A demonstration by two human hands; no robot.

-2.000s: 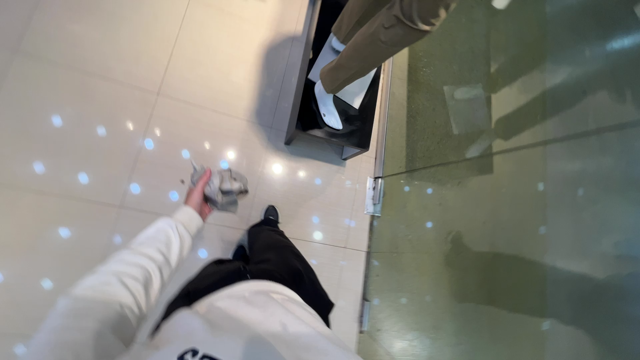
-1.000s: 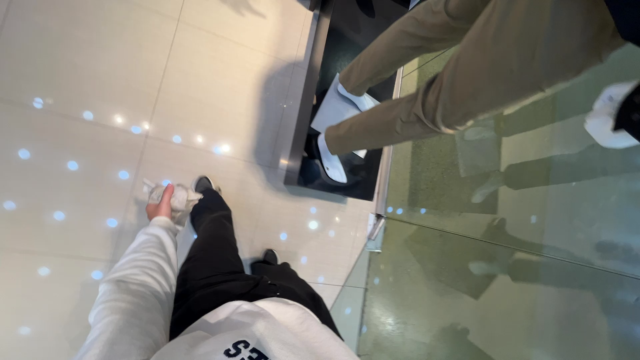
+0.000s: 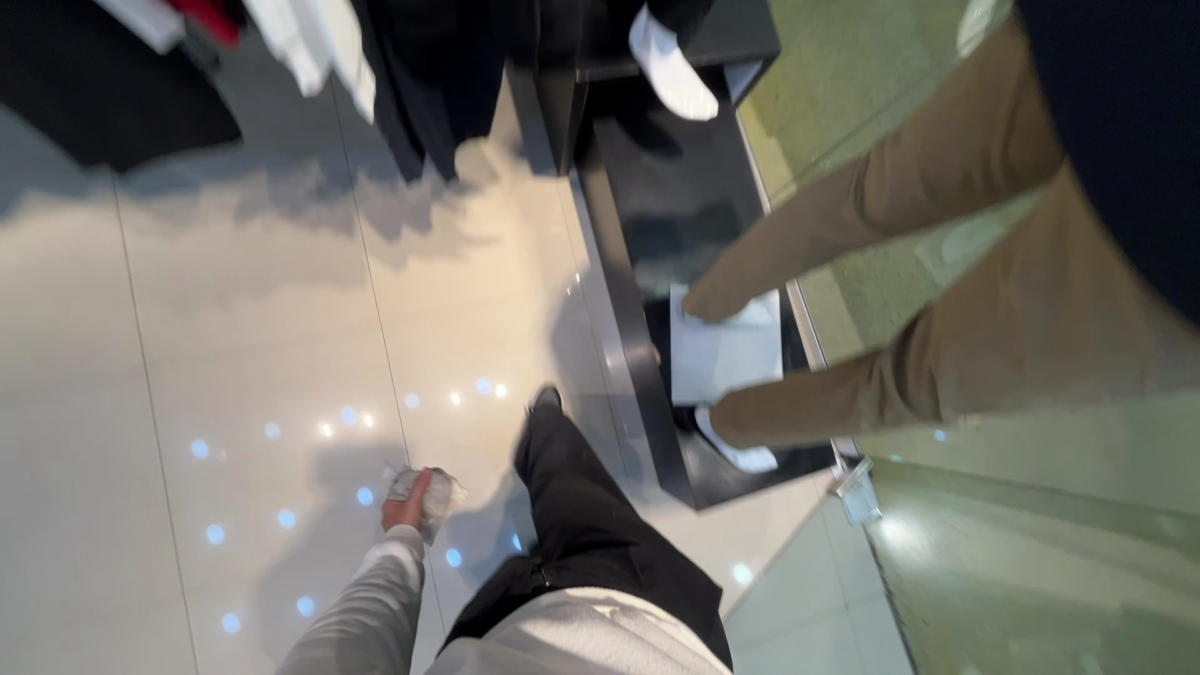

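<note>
My left hand [image 3: 407, 506] grips a crumpled greyish-white cloth [image 3: 433, 499], which may be a rag; its fingers are closed around one side of it. The hand hangs low over the tiled floor, to the left of my black trousers [image 3: 581, 497]. A pale sleeve covers that arm to the wrist. My right hand is not in view. One dark shoe [image 3: 547, 398] of mine shows on the floor ahead.
A black display platform [image 3: 694, 478] bears brown-trousered legs [image 3: 872, 394], probably a mannequin's, with white feet by a pale plate [image 3: 722, 361]. A glass panel [image 3: 1022, 572] with a metal fitting [image 3: 856, 489] stands at right. Hanging garments [image 3: 431, 84] are at the top; glossy floor tiles [image 3: 262, 309] lie left.
The view has moved forward along the platform, bringing the hanging clothes into sight. My left hand holds the cloth throughout.
</note>
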